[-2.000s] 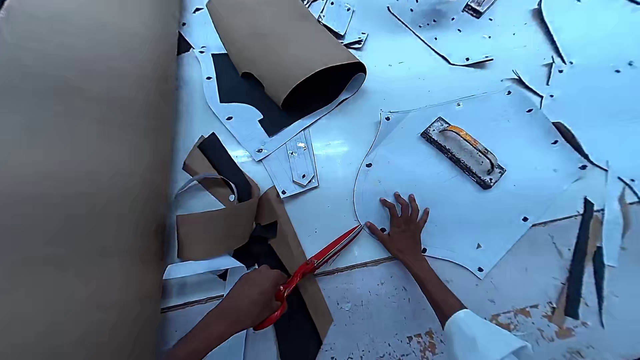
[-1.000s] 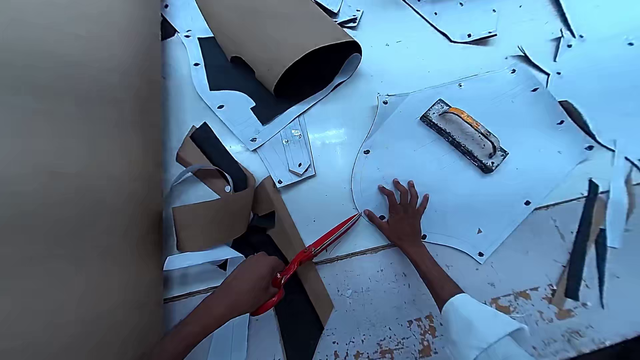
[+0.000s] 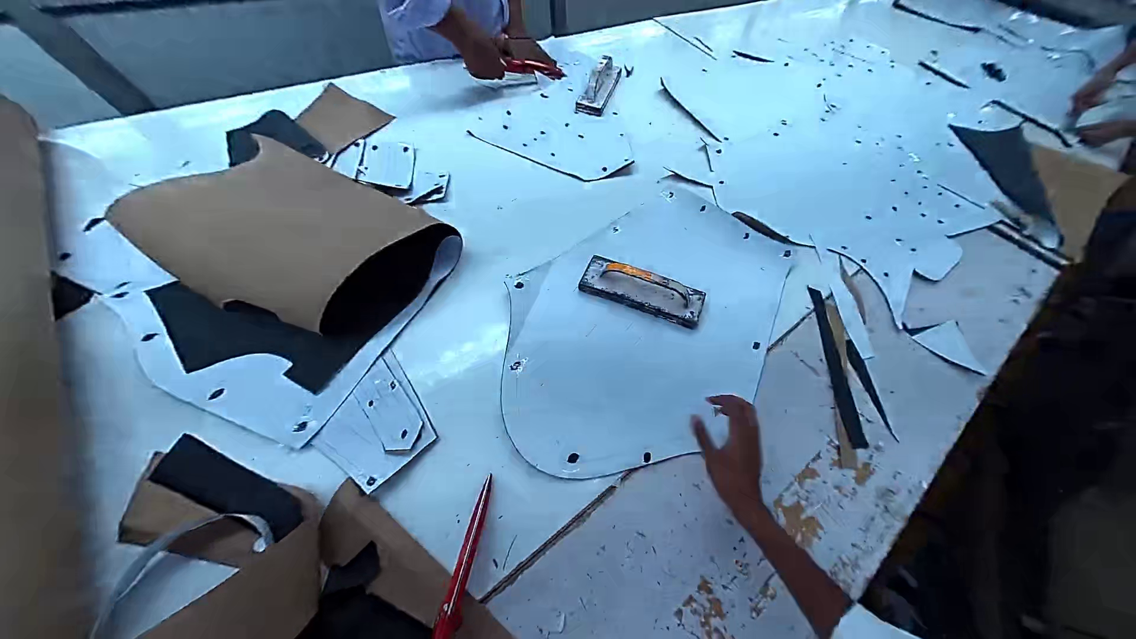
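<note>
A pale cut sheet with dark marks (image 3: 603, 382) lies flat on the table, and a metal weight with an orange-topped handle (image 3: 642, 291) rests on it. My right hand (image 3: 735, 453) is at the sheet's lower right edge, fingers apart and holding nothing; whether it touches the sheet is unclear. Red scissors (image 3: 464, 555) point up from the bottom edge with their blades together. Their handles are out of frame, and my left hand is not in view.
Brown and black offcuts (image 3: 390, 550) lie at lower left, below a curled brown piece (image 3: 275, 231). A large brown roll (image 3: 35, 373) borders the left. Dark strips (image 3: 837, 368) lie at right. Another person's hands (image 3: 506, 58) hold red scissors across the table; a further person's hands (image 3: 1100, 106) are at far right.
The view has shifted widely. The sheet has turned, and my right hand has moved along its edge to the right. The scissors have come away from the sheet's edge.
</note>
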